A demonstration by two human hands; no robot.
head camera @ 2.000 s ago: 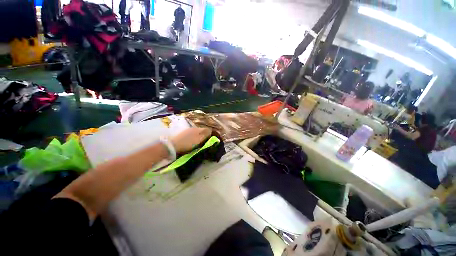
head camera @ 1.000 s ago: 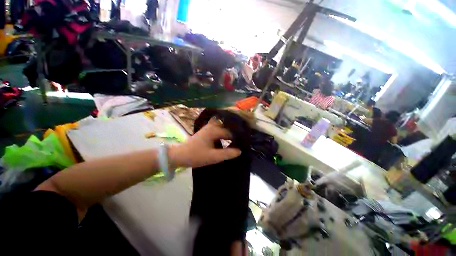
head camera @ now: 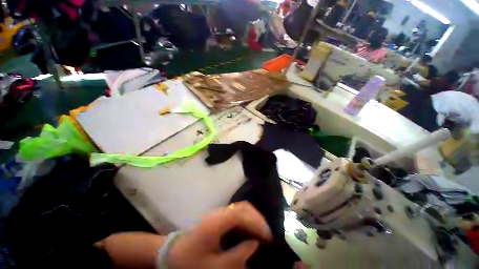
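Note:
My left hand (head camera: pixel 226 236) is low in the centre, blurred, fingers curled on a black garment piece (head camera: pixel 262 181). The cloth runs from under the hand up along the table, its far end bent left. The sewing machine head (head camera: pixel 336 192) stands just right of it; the needle area is not clearly visible. A skin-coloured sliver at the bottom edge may be my right hand (head camera: pixel 299 265), nearly all cut off. A neon yellow-green strip (head camera: pixel 152 159) lies in a curve across the left of the worn white table (head camera: pixel 176 194).
Black cut panels (head camera: pixel 291 142) and a white sheet (head camera: pixel 295 167) lie beyond the machine head. A black bundle (head camera: pixel 289 111) sits in the trough. A brown sheet (head camera: pixel 236 89) covers the far edge. Neon green cloth (head camera: pixel 55 142) is heaped at left. A pale bottle (head camera: pixel 365 95) stands at right.
My left hand has left the neon strip, taken the black piece and come back toward me with it. The strip now lies curved on the table. The view has tipped downward.

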